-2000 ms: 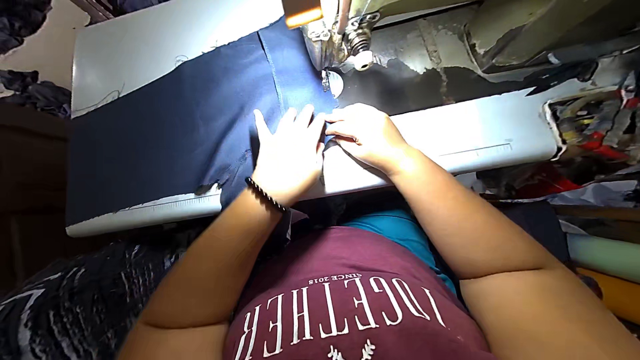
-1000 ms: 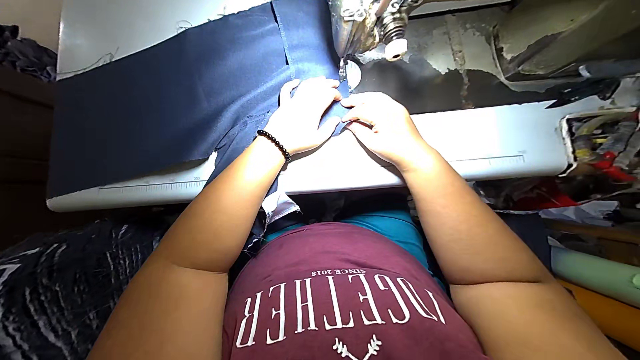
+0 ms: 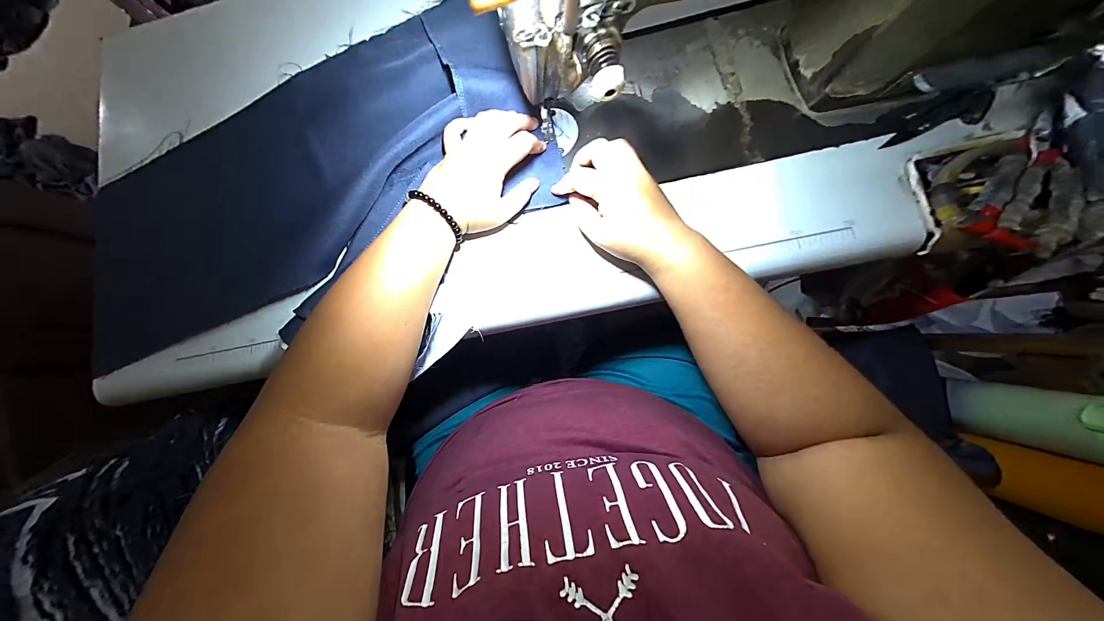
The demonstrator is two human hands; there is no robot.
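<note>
Dark blue fabric (image 3: 259, 181) lies across the sewing machine bed, its right edge beneath the needle and presser foot (image 3: 547, 125). My left hand (image 3: 487, 172), with a black bead bracelet at the wrist, rests flat on the fabric just left of the foot, fingers apart. The fingertips of my right hand (image 3: 612, 190) pinch the fabric's corner, right of my left thumb and below the foot. A seam with a raised fold runs down the fabric above my left hand. Part of the fabric hangs over the front edge below my left wrist.
The machine head (image 3: 561, 43) stands over the fabric at top centre. The white machine bed (image 3: 802, 207) has ruler marks along its front. At right sit an open compartment with tangled scraps (image 3: 992, 207) and a pale green roll (image 3: 1026, 418). Loose threads lie behind the fabric.
The fabric by the foot, bunched between my hands before, now lies flatter. My left hand has spread out on it, and my right hand has moved slightly away from the left fingers.
</note>
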